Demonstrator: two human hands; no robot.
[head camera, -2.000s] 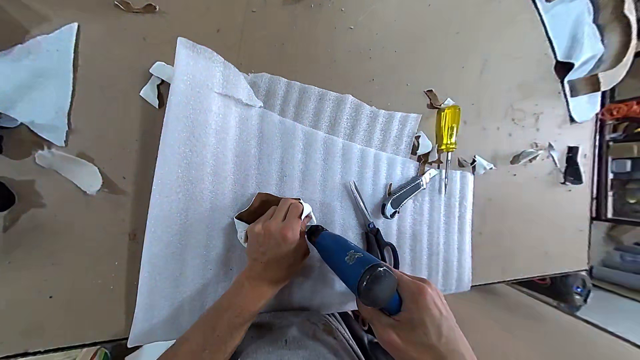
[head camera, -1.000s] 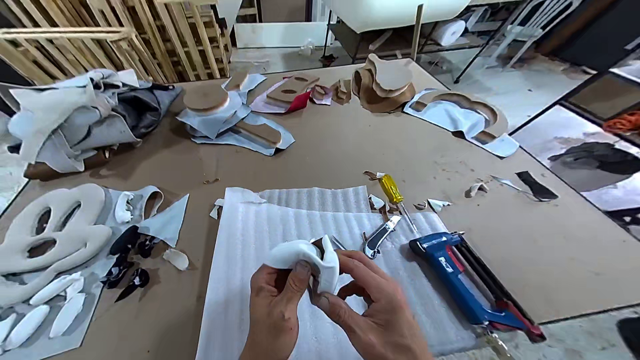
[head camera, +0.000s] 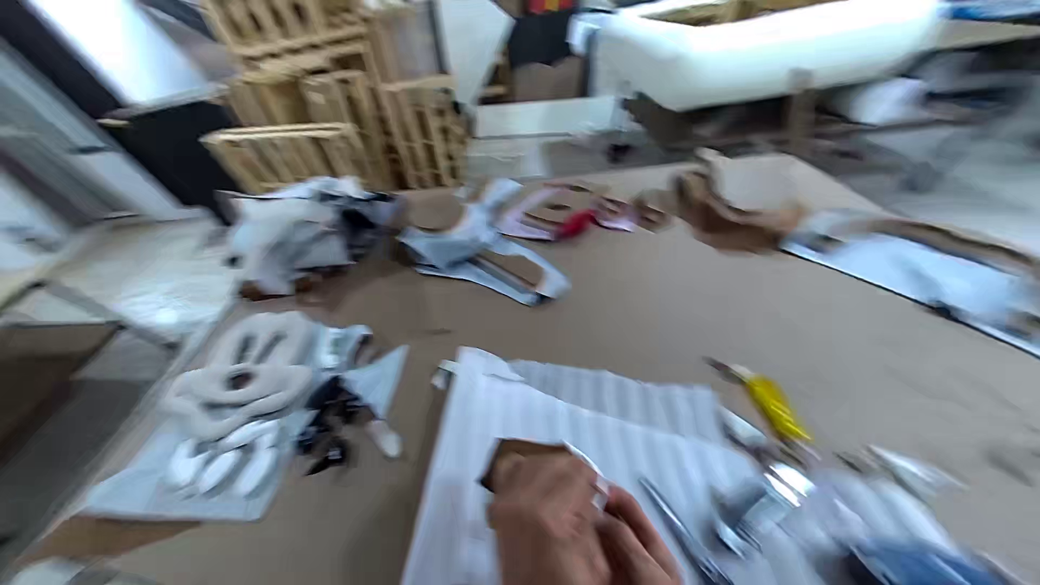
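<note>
Blurred by motion, my left hand (head camera: 544, 512) grips a small padded piece (head camera: 520, 448) whose brown side shows, with a white edge at its right. My right hand (head camera: 638, 540) is against it at the lower right, its fingers curled and partly hidden. Both are above a white foam sheet (head camera: 479, 422) on the table. Scissors (head camera: 682, 524) lie to the right. Beyond them are a utility knife (head camera: 743, 504) and a screwdriver with a yellow handle (head camera: 772, 402). The blue tool (head camera: 918, 562) is cut by the bottom right edge.
On the left lie a padded cartoon face (head camera: 244, 378), white padded pieces (head camera: 223, 467) and black scraps (head camera: 329, 422). Fabric is heaped (head camera: 305, 231) at the back left. Cut-out covers (head camera: 487, 252) and brown boards (head camera: 723, 211) lie farther back. Wooden crates (head camera: 301, 150) stand beyond the table.
Two seconds ago my right hand held the blue tool; one second ago it lay on the sheet. The piece has turned from white side to brown side showing. The view has swung left.
</note>
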